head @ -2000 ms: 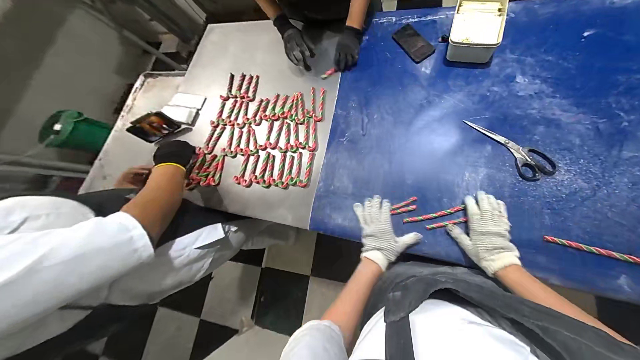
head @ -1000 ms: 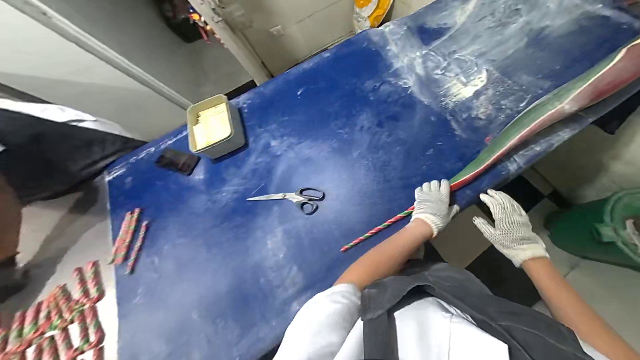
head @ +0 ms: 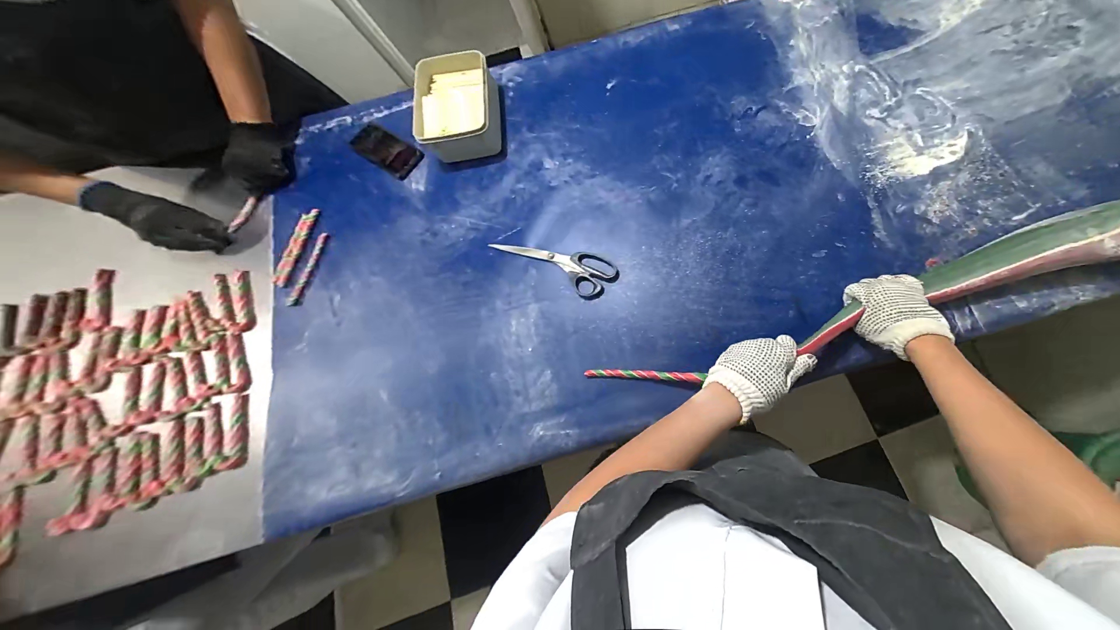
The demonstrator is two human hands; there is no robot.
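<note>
Both my hands wear white dotted knit gloves. My left hand (head: pixel 759 374) is closed around the thin part of a red, green and white candy rope, near the table's front edge. A twisted striped end (head: pixel 646 375) of the rope sticks out to its left. My right hand (head: pixel 898 313) grips the same rope further right, where it widens into a thick candy mass (head: pixel 1032 252) that runs out of view at the right. Scissors (head: pixel 564 264) with dark handles lie on the blue tabletop (head: pixel 437 350), left of my hands, blades pointing left.
A box (head: pixel 451 107) of pale pieces and a dark phone (head: pixel 387 150) stand and lie at the far edge. Short striped sticks (head: pixel 298 249) lie at the left. Beyond, a co-worker's black-gloved hands (head: pixel 166 218) handle a stick beside rows of candy canes (head: pixel 131 385) on a pale surface.
My right hand, free of the rope one second ago, now grips it. Two seconds ago both hands were at short sticks on the table. The view has swung right, then partly back left.
</note>
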